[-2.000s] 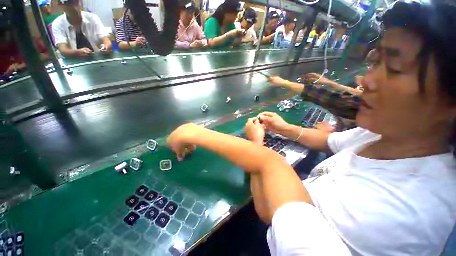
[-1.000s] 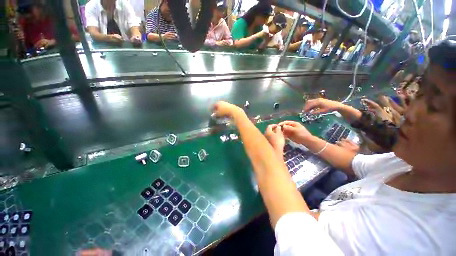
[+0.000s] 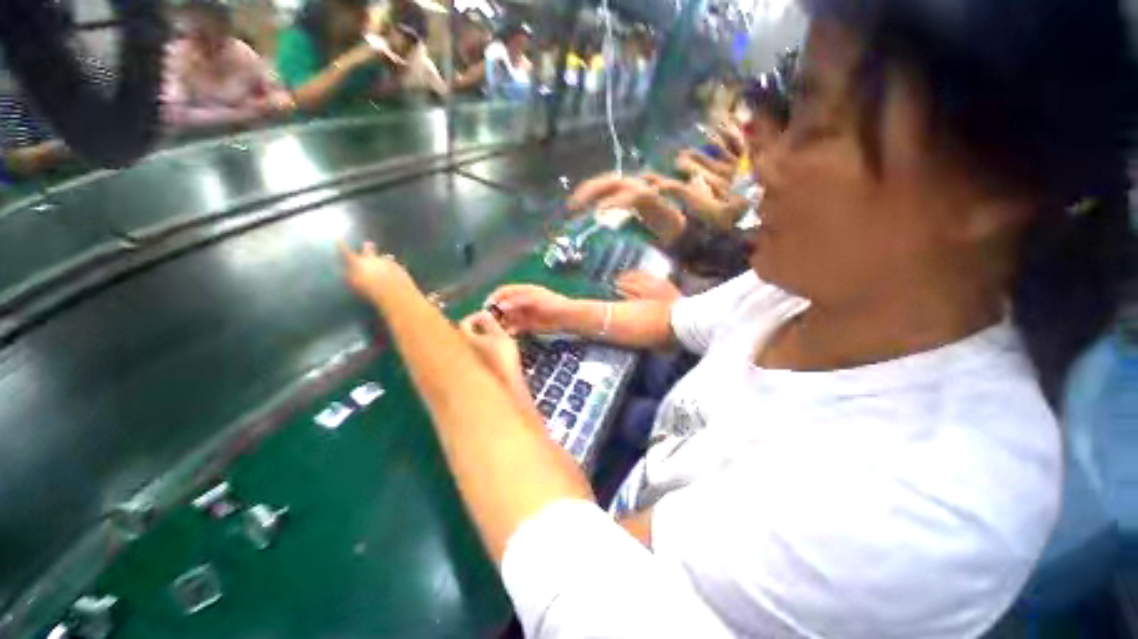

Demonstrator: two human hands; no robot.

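My right hand is blurred, at the end of my bare forearm, above the dark belt. Whether its fingers hold anything cannot be made out. My left hand is out of the picture. A whitish square frame lies on the green bench top at lower left. Another frame-like part and a small bright piece lie beyond it. More bright parts are at the lower left corner. Two small pale pieces lie together near the belt edge.
A person in a white shirt sits close on the right. That person's hands hold a small dark part over a tray of black units. Beyond are other workers' hands and loose parts. More workers sit across the belt.
The view has swung right; my tray of black units has left the picture. My right hand moved from the bench over the belt. The hand at the bottom edge a second ago is gone.
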